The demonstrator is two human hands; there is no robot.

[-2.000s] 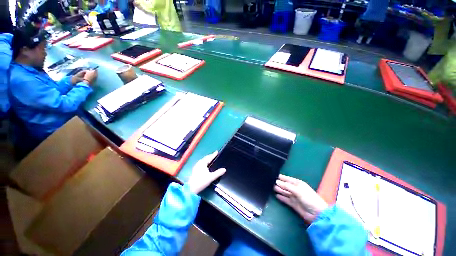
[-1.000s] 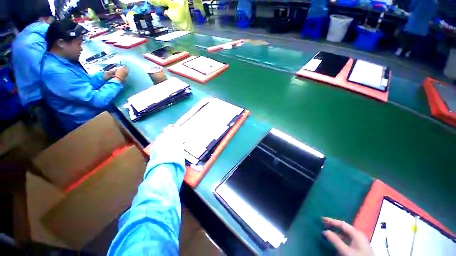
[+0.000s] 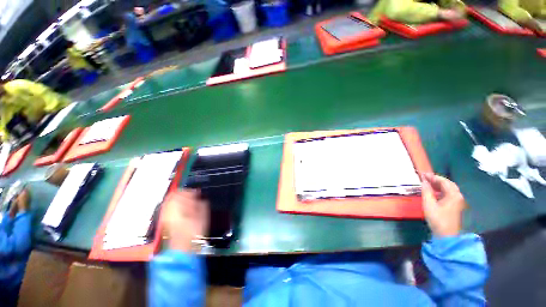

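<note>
A white-faced panel (image 3: 356,165) with a thin dark frame lies in an orange-red foam tray (image 3: 353,207) in front of me. My right hand (image 3: 442,202) has thumb and forefinger at the panel's front right corner, pinching its edge. My left hand (image 3: 184,220) is motion-blurred over the left edge of the glossy black panels (image 3: 220,180), by the white stacked panels (image 3: 143,198) in another tray. Its fingers are not clear and no held thing shows.
A brown tape roll (image 3: 501,113) and crumpled white pieces (image 3: 509,157) lie at right. Another panel stack (image 3: 72,195) is at left. Open cartons (image 3: 90,285) stand below the bench. More trays, including one with two panels (image 3: 248,69), lie across it. A neighbouring worker's hands (image 3: 21,201) show at far left.
The view has swung right, bringing the right-hand tray in front of me. My left hand has left the white stack's top for the black panels' edge. My right hand has reached the tray panel's corner.
</note>
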